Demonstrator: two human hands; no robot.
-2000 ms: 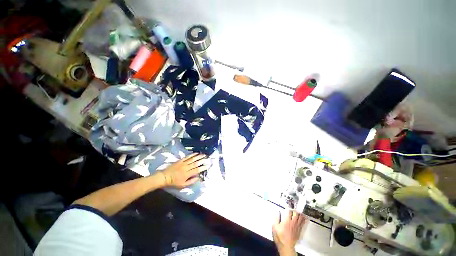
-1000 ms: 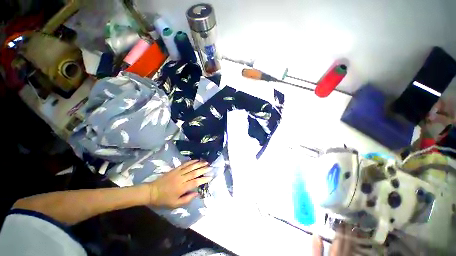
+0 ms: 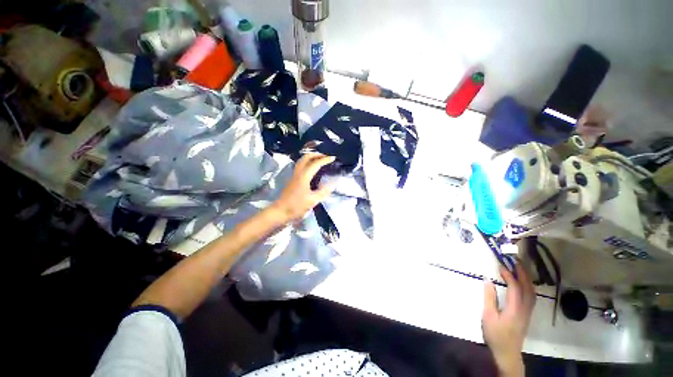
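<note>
The printed garment [image 3: 210,154] lies bunched at the left of the white table, mostly pale wrong side up. Dark leaf-print pieces [image 3: 336,132] lie beside it at the middle. My left hand [image 3: 306,188] is on the fabric, its thumb and fingers curled round a dark fold. My right hand [image 3: 509,305] is below the lockstitch needle area, its fingers on the slim dark-blue thread snips [image 3: 503,254]. A bright blue flat object [image 3: 485,199] stands left of the machine head [image 3: 527,173]. The needle tip is lost in glare.
The overlock machine [image 3: 52,77] is at the left. Behind the fabric are an orange-red tray [image 3: 214,68], thread cones [image 3: 269,46] and a flask [image 3: 311,51]. A screwdriver [image 3: 369,89], red cone [image 3: 465,94] and black phone-like object [image 3: 577,85] lie along the wall.
My left hand has lifted from lying flat, moved up and right, and curled round the dark fabric. My right hand now shows clearly with the snips. The view has shifted.
</note>
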